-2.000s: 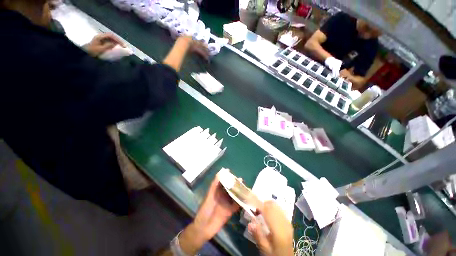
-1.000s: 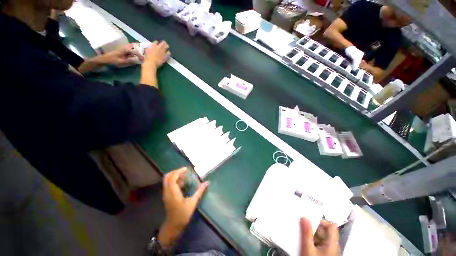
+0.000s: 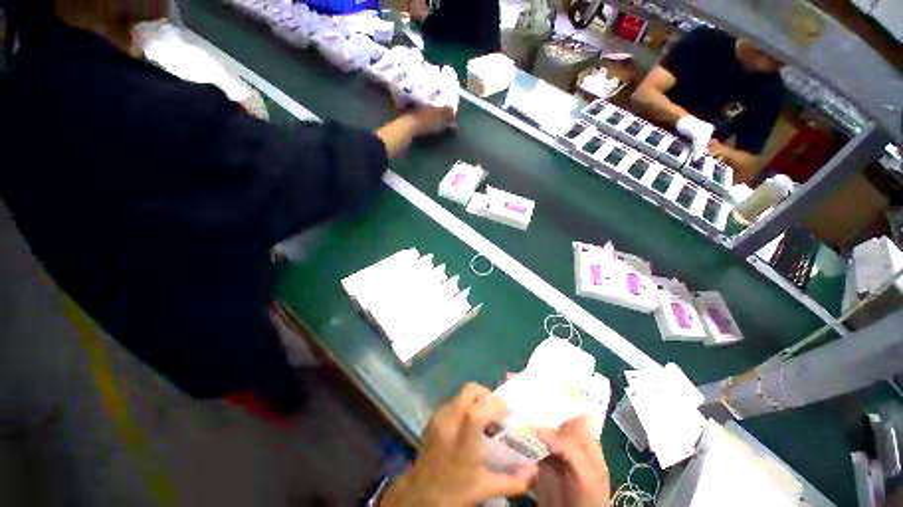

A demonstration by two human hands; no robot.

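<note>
My left hand [image 3: 460, 446] and my right hand [image 3: 576, 460] hold a small white carton [image 3: 520, 441] between them at the bottom centre. A dark printed mark shows on its near side; the fingers hide part of it. A flat white pile [image 3: 566, 381] lies just behind it. A fanned row of white packs [image 3: 411, 302] stands to the left of my hands, its tips pointing up in a zigzag.
White sheets [image 3: 661, 411] and a large white stack [image 3: 738, 475] lie right. Rubber bands [image 3: 634, 487] lie near my right hand. Purple-printed cartons [image 3: 634, 284] lie beyond the metal strip [image 3: 515, 269]. A grey post [image 3: 802, 368] slants in at right. A person in dark clothes reaches across at left.
My hands have come together on the small carton; a second ago they were apart. Another purple-printed carton lies on the far belt. The person at left has reached out to the shiny cluster.
</note>
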